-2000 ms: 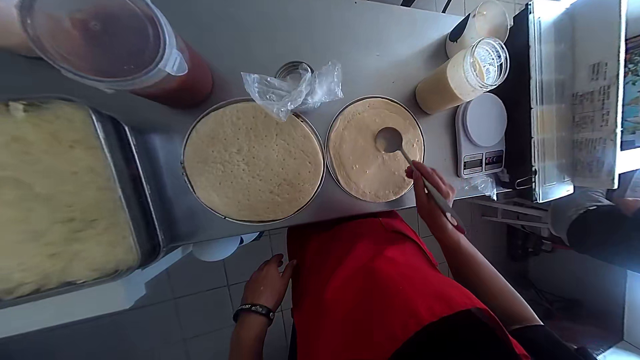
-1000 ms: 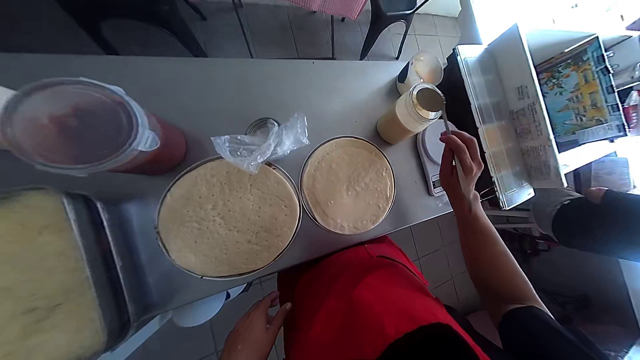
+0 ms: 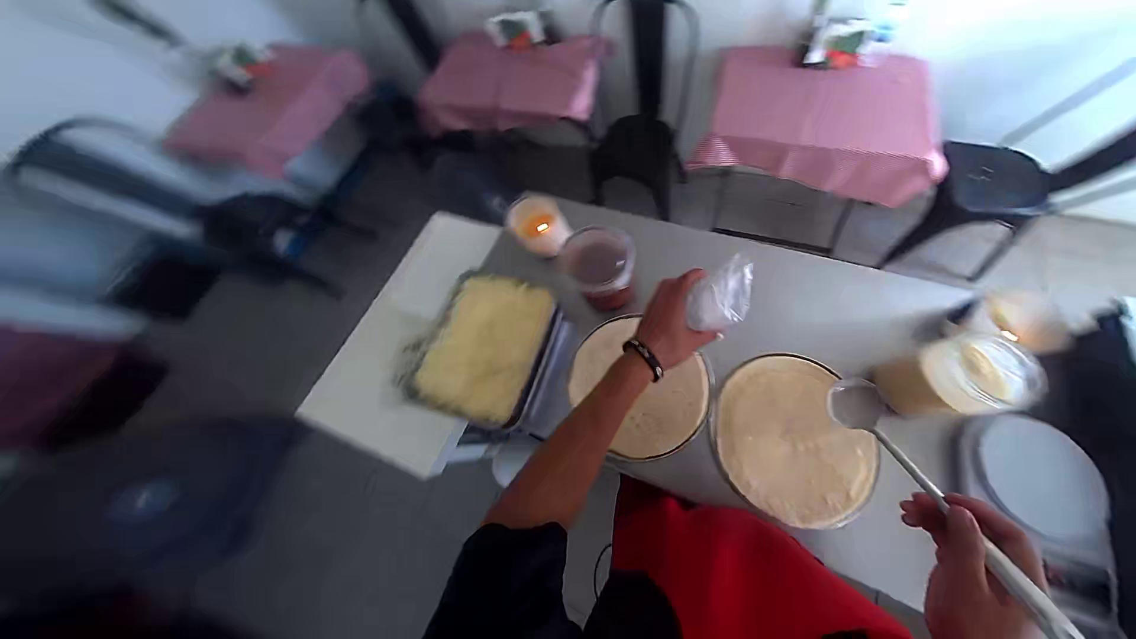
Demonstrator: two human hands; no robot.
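My left hand reaches over the left round pan of dough and grips a clear plastic bag, with the metal container under it not visible. In my right hand is the long handle of a metal ladle, its bowl over the right edge of the second round pan of dough, whose surface looks smoothly coated. Just beyond the ladle lies a tilted-looking jar of beige sauce. A dark bracelet is on my left wrist.
A rectangular tray of pale grated food and a lidded tub of red sauce stand at the left, beside a white tub. The kitchen scale is at the right. Chairs and pink-clothed tables stand across the counter.
My left hand has risen from beside the apron to the plastic bag and taken hold of it. The ladle has moved from the jar's mouth to the right pan's edge. The view has swung widely.
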